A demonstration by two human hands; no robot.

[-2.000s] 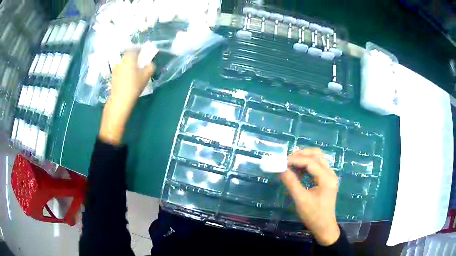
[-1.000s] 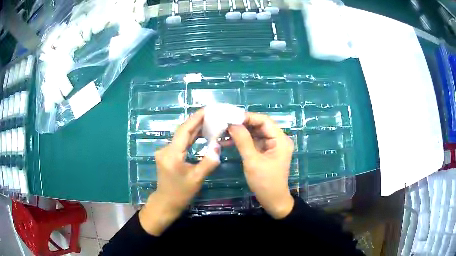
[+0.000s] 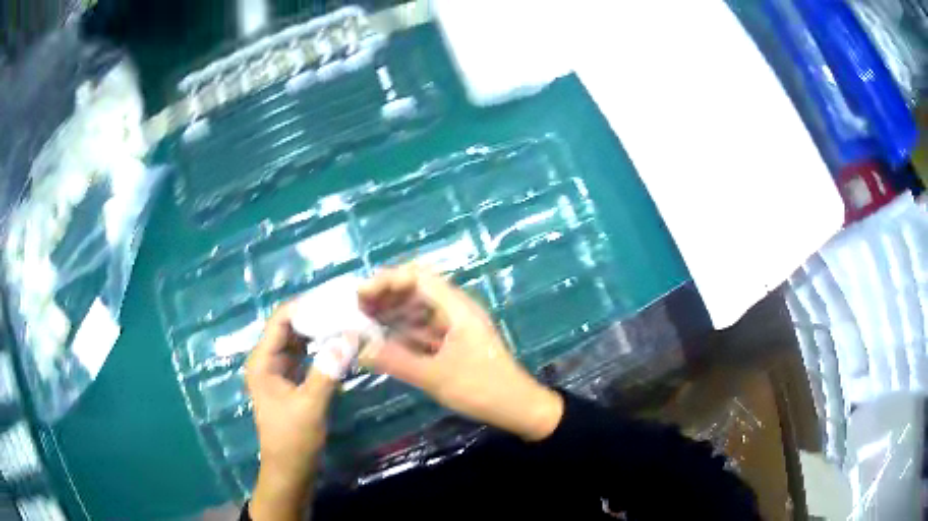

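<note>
A white unit (image 3: 328, 305) is held between both hands above the clear blister tray (image 3: 407, 216). The view is blurred, so its exact shape is unclear. My left hand (image 3: 290, 392) grips it from the left, with a small white piece (image 3: 334, 356) at the thumb. My right hand (image 3: 448, 351) has its fingers on the unit's right side. The visible pockets of the blister tray hold no units; the hands hide some of them.
The component tray (image 3: 295, 132) with pale-ended shaft parts lies behind. A clear bag (image 3: 61, 239) of white pieces is at left. A white sheet (image 3: 702, 163) lies at right, with a blue bin (image 3: 850, 87) beyond. Filled trays (image 3: 865, 305) and a cardboard box (image 3: 748, 432) are lower right.
The view has turned toward the right, so the trays appear tilted and further left. Both hands still hold the white unit; two seconds ago my left hand was at the bag.
</note>
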